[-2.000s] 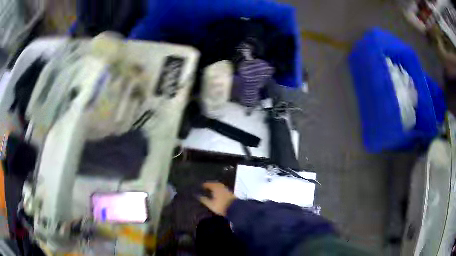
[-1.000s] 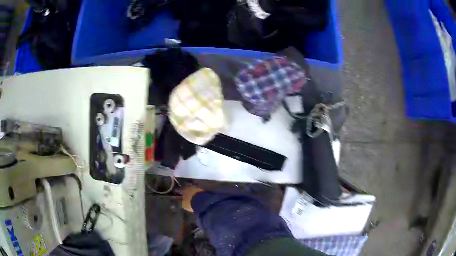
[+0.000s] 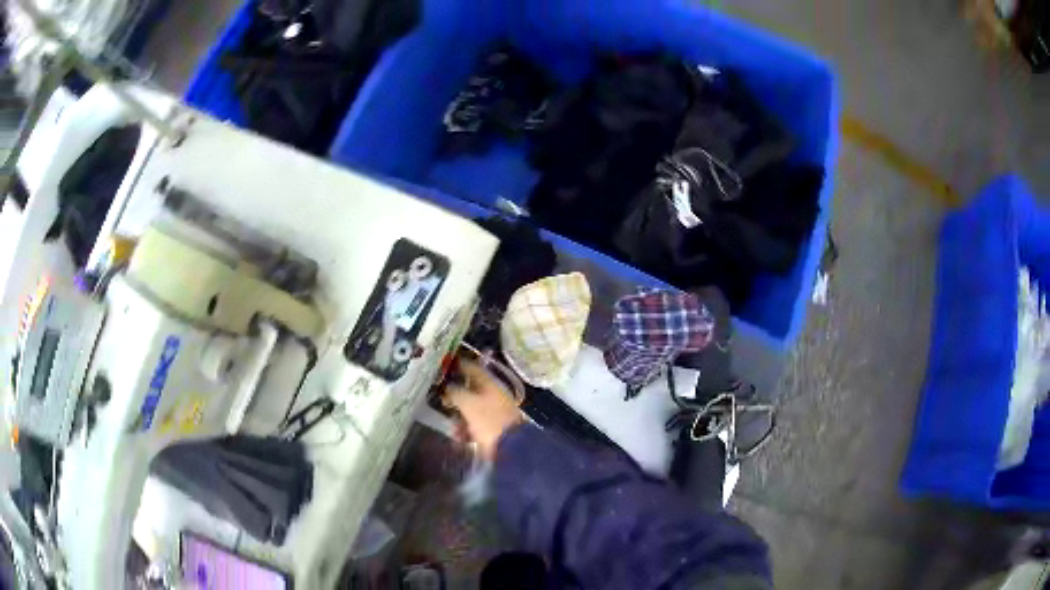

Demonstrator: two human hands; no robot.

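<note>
My right hand (image 3: 486,403) is at the right end edge of the white sewing table (image 3: 380,202), with its dark sleeve coming from the lower right. Its fingers are curled beside small pale and red items at the edge; blur hides whether it grips any. A white JUKI sewing machine (image 3: 156,375) stands on the table. Dark cloth (image 3: 248,478) lies beside the machine head, and a pink-lit smartphone (image 3: 230,565) lies below it. A black plate with metal discs (image 3: 401,309) is set in the table. My left hand is out of view.
A big blue bin (image 3: 812,173) with dark pieces stands beyond the table. A cream checked cover (image 3: 547,328) and a dark plaid cover (image 3: 662,323) lie right of my hand, near a black strip (image 3: 564,415). Another blue bin (image 3: 950,346) is at far right.
The view has swung and tilted, bringing more of the machine and the big bin in. My right hand shows more fully at the table's end edge, closer to the black plate.
</note>
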